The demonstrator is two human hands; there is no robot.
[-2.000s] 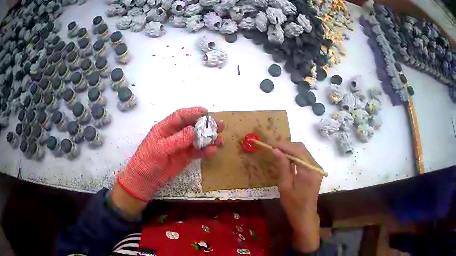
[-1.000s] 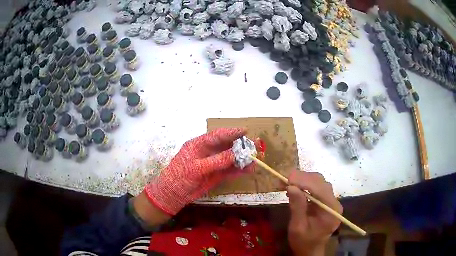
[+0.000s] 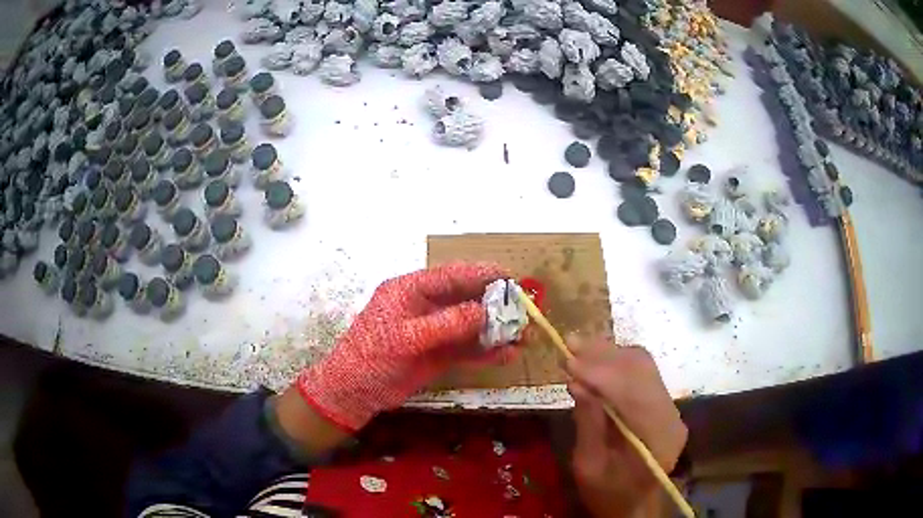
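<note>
My left hand (image 3: 405, 339), in a red-pink knit glove, holds a pale grey lumpy casting (image 3: 503, 314) with a dark slot near its top. My bare right hand (image 3: 627, 415), slightly blurred, holds a long thin wooden stick (image 3: 552, 334). The stick's tip is at the upper right side of the casting; whether it touches cannot be told. Behind the casting, a bright red pot (image 3: 532, 294) is partly hidden. It stands on a brown stained cardboard pad (image 3: 572, 263). My gloved fingertips behind the casting are mostly hidden.
Capped assembled pieces (image 3: 185, 225) stand in rows at left. Grey castings (image 3: 471, 61) are heaped at back centre, beside dark discs (image 3: 636, 132) and cream-yellow inserts (image 3: 698, 61). A cluster of grey pieces (image 3: 714, 248) lies right of the pad. A wooden strip (image 3: 855, 278) lies at far right.
My left hand has brought the casting rightward over the pad, in front of the pot. The stick tip has left the pot and is now at the casting. The view has shifted slightly.
</note>
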